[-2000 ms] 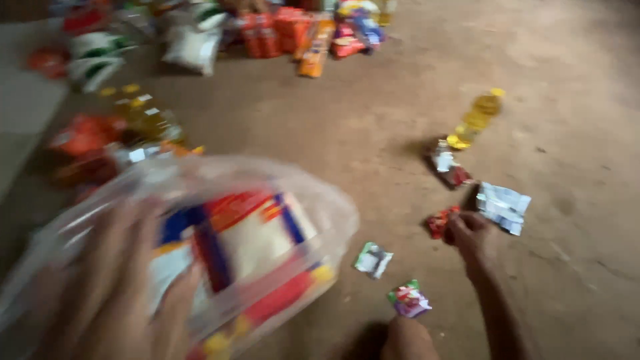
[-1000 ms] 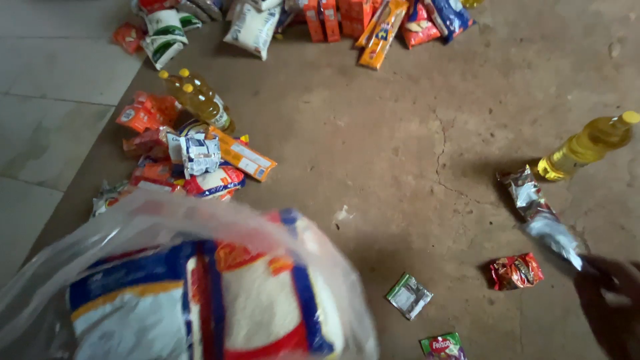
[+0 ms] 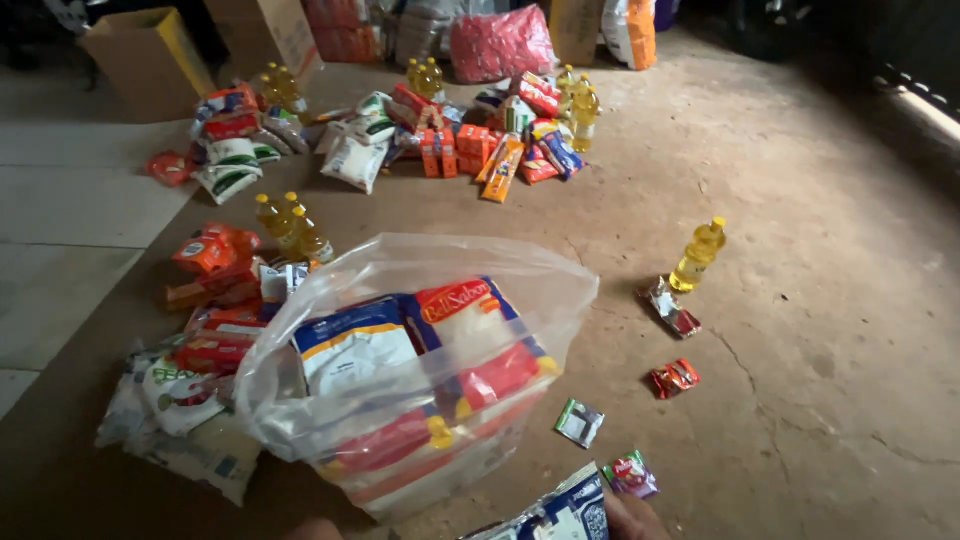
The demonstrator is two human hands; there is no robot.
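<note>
At the bottom edge, my right hand (image 3: 636,519) grips the right side of a blue-and-white packet (image 3: 562,516), which the frame cuts off. A blurred bit of skin shows at the bottom left, probably my left hand (image 3: 316,530); its fingers and any hold are hidden. Just beyond stands an open clear plastic bag (image 3: 420,487) with a blue-and-white package (image 3: 360,360) and a red, white and blue package (image 3: 465,322) inside. Right of the bag lie a green-edged sachet (image 3: 580,423), a green-and-purple sachet (image 3: 631,474) and a red packet (image 3: 676,378).
An upright oil bottle (image 3: 697,256) stands beside a dark red and silver packet (image 3: 673,309). Grocery piles with oil bottles (image 3: 292,232) lie left of the bag and farther back. Cardboard boxes (image 3: 154,71) and a pink bundle (image 3: 504,45) stand behind them.
The view has shifted to show more of the far floor. My left hand has left the bag where it was two seconds ago. A silvery packet by my right hand no longer lies on the floor at right.
</note>
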